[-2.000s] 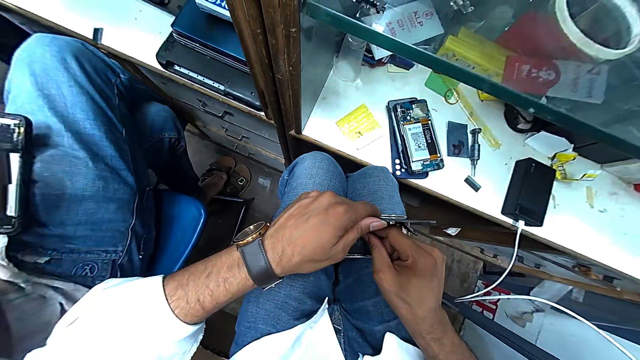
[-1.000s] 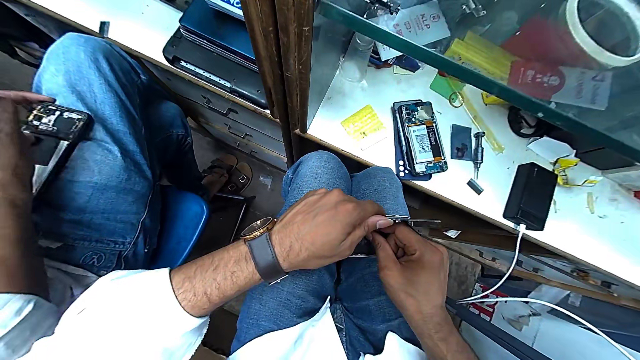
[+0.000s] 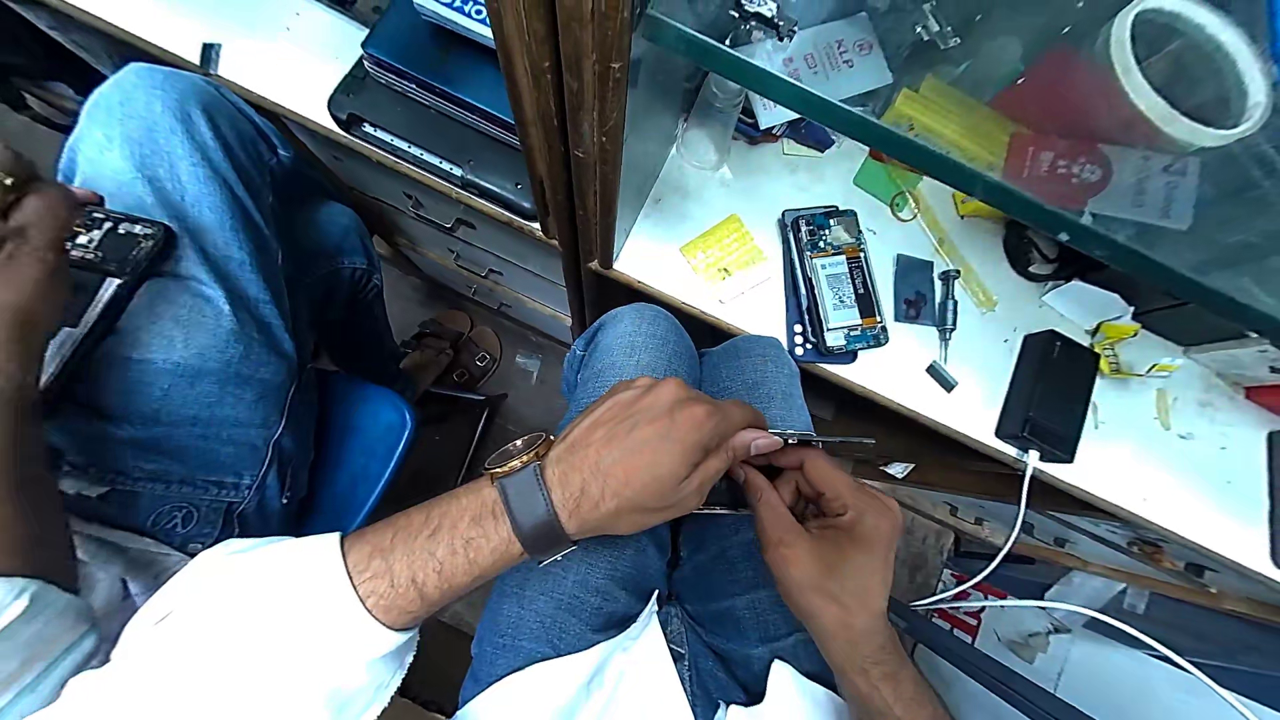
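Above my lap, my left hand point(image 3: 650, 455), with a wristwatch point(image 3: 530, 495) on its wrist, grips a thin dark device point(image 3: 725, 497), probably a phone, mostly hidden under the fingers. My right hand point(image 3: 825, 530) pinches at the same device's right end, its thumb and fingers close to the left thumb. A thin metal strip or tool point(image 3: 835, 440) sticks out to the right past both hands; which hand holds it I cannot tell. On the white counter beyond lies an opened smartphone point(image 3: 838, 280) with its battery and board bare, resting on a blue phone cover point(image 3: 797, 335).
A screwdriver point(image 3: 947, 315), a black power adapter point(image 3: 1047, 395) with a white cable point(image 3: 1020, 520) and a yellow note point(image 3: 724, 250) lie on the counter. A glass shelf edge point(image 3: 900, 150) overhangs it. At left, a seated person point(image 3: 190, 300) holds an opened phone point(image 3: 105, 270); laptops point(image 3: 440, 120) are stacked behind.
The other person's hand and opened phone, apart from each other two seconds ago, came together and remain at the left edge. My two hands have kept nearly the same place and grip.
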